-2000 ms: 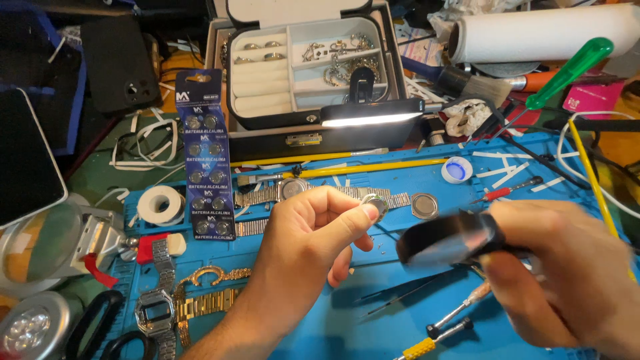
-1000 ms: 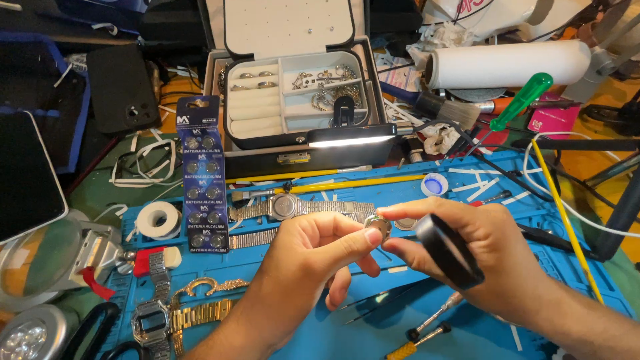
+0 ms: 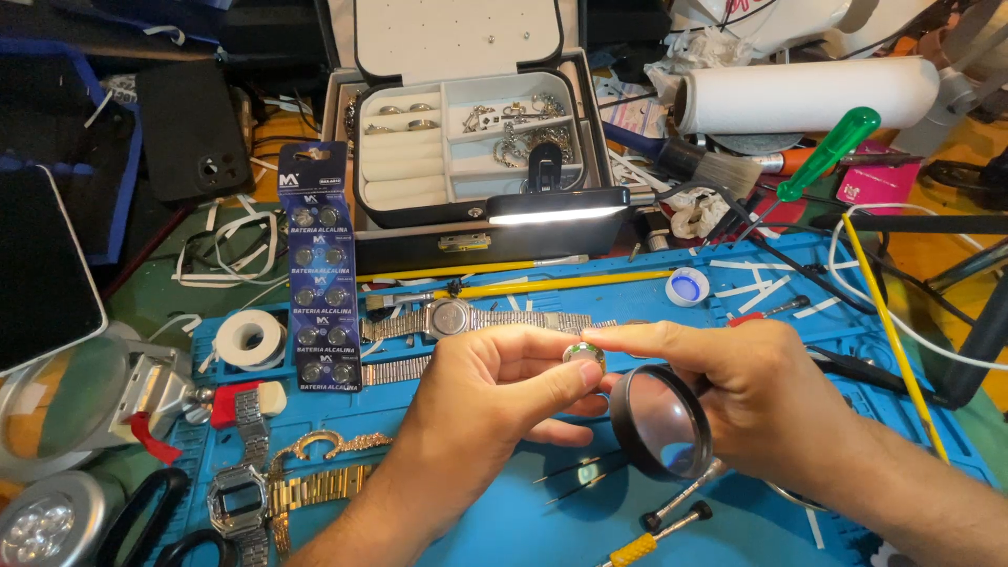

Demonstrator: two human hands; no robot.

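My left hand (image 3: 504, 402) pinches a small round watch movement (image 3: 583, 354) with a green edge between thumb and fingers, above the blue mat. My right hand (image 3: 748, 378) holds a black-rimmed loupe (image 3: 660, 421) low in its fingers, while its index fingertip touches the top of the movement. Behind my hands lies a metal-band watch (image 3: 450, 317), case back up. Tweezers (image 3: 583, 475) lie below the loupe, and a precision screwdriver with a yellow grip (image 3: 634, 549) is at the bottom. A silver digital-watch case (image 3: 238, 501) and a gold-coloured band (image 3: 319, 487) lie at the left.
A blister card of button cells (image 3: 324, 268) lies left of an open jewelry box (image 3: 472, 224) with a lit lamp (image 3: 557, 209) at its front. Yellow brushes (image 3: 567, 282), a blue-lined cap (image 3: 687, 287), a tape roll (image 3: 251, 339) and a green-handled screwdriver (image 3: 835, 150) lie around the mat.
My right hand has moved left to the movement in my left hand. The loupe, raised beside the movement two seconds ago, now hangs lower, below my right index finger. My left hand keeps its pinch.
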